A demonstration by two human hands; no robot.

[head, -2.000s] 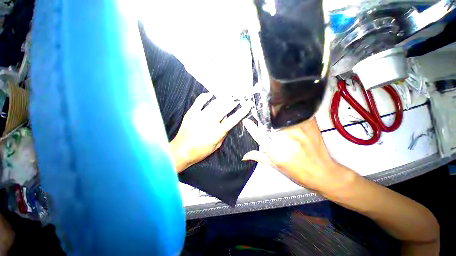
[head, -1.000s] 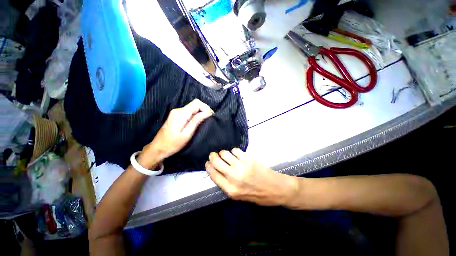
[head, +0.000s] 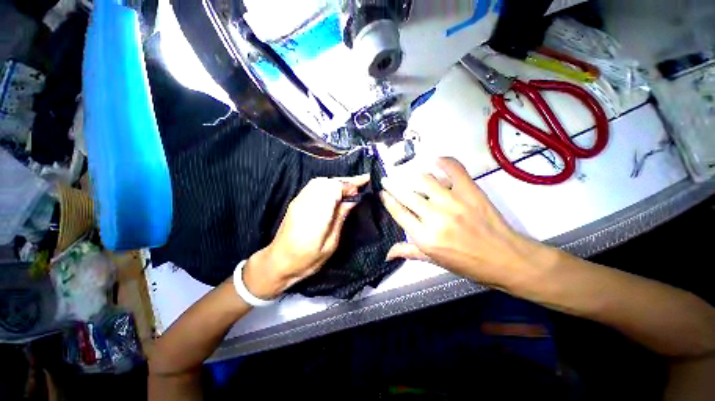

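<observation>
The black, finely striped garment piece (head: 227,180) lies on the white table, with its right edge at the needle area (head: 376,145) of the sewing machine (head: 294,47). My left hand (head: 313,227), with a white wristband, pinches a fold of the cloth just below the needle area. My right hand (head: 447,223) lies palm down at the cloth's right edge, fingertips close to the presser foot. Its fingers are apart; whether they grip cloth is hidden by glare.
Red-handled shears (head: 549,133) lie right of the needle, with a yellow piece (head: 560,66) behind them. A light-blue rounded cover (head: 129,141) stands at left. A tan ribbed coil (head: 74,215) and plastic bags (head: 82,278) are far left. The ruler-marked table edge (head: 345,313) runs in front.
My right hand has moved up and right from the cloth's lower edge to the needle area. My left hand has shifted slightly down and right and bunches the cloth. The view has shifted.
</observation>
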